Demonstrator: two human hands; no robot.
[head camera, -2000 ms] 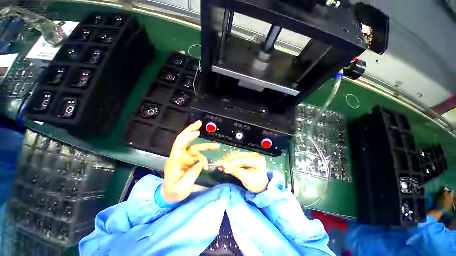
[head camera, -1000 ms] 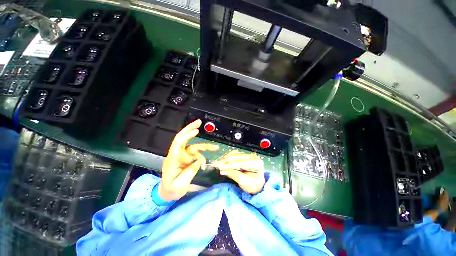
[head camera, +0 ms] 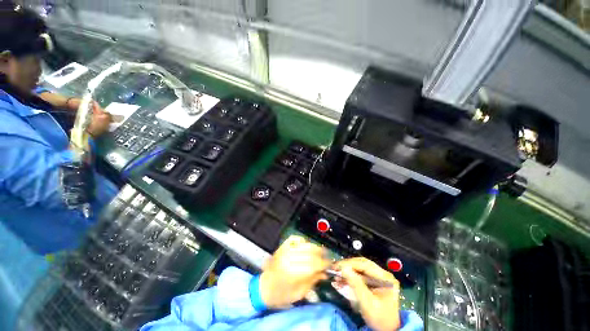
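My left hand [head camera: 294, 273] is blurred, its fingers bent together at the lower middle of the view. My right hand [head camera: 374, 296] touches or nearly touches it from the right. A thin dark stick-like tool [head camera: 378, 282], perhaps tweezers, lies in my right fingers. Its tip points at my left fingertips, where something small and dark shows; what it is cannot be told. A dark patch with a pale spot shows below between the hands, mostly hidden.
The black press [head camera: 401, 155] stands behind the hands, with red buttons [head camera: 323, 225] on its front. Black trays [head camera: 213, 145] holding units stand left. A black tray [head camera: 265, 216] lies beside the press. Clear trays [head camera: 459, 271] lie right and lower left. A person in blue sits left.
The view has swung up and left, bringing the person into sight. My left fingers, spread before, are now bent together. The thin tool now shows in my right hand.
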